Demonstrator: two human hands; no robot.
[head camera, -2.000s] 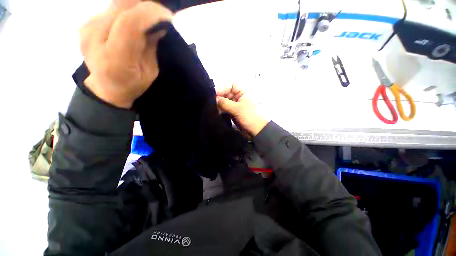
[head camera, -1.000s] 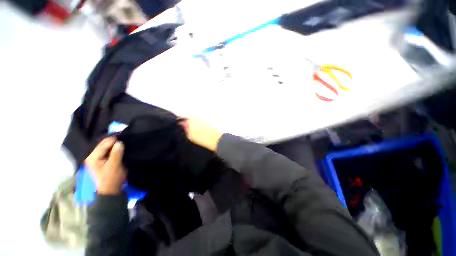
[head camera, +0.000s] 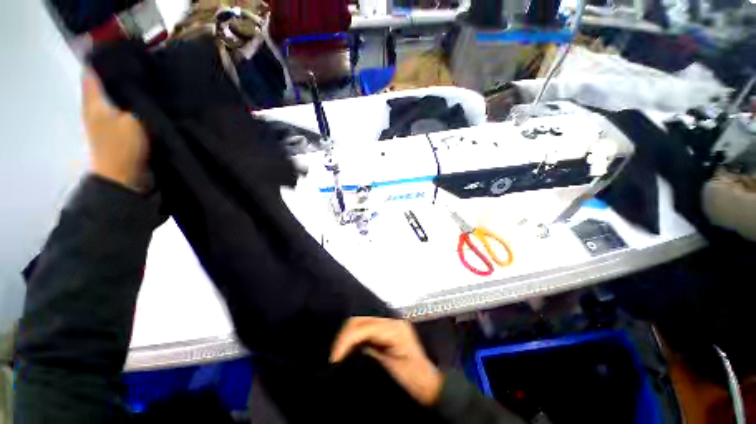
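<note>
A long black garment (head camera: 265, 240) stretches from upper left to bottom centre, raised over the table's left part and hanging past its front edge. My left hand (head camera: 116, 137) grips its upper end, fingers partly hidden behind the cloth. My right hand (head camera: 388, 352) is on the cloth at the lower end, fingers curled and partly hidden. The white sewing machine (head camera: 381, 178) stands behind the garment, with its needle area (head camera: 348, 214) at the left end of the head.
Scissors (head camera: 479, 248) with red and orange-yellow handles and black thread snips (head camera: 416, 225) lie on the white table (head camera: 373, 277). A blue crate (head camera: 547, 344) is below at right. Black cloth (head camera: 638, 166) lies at the table's right. Other workstations stand behind.
The view has tilted up and shows more of the room. My left hand has risen to the upper left with the garment, which is now stretched out long. My right hand is lower on it.
</note>
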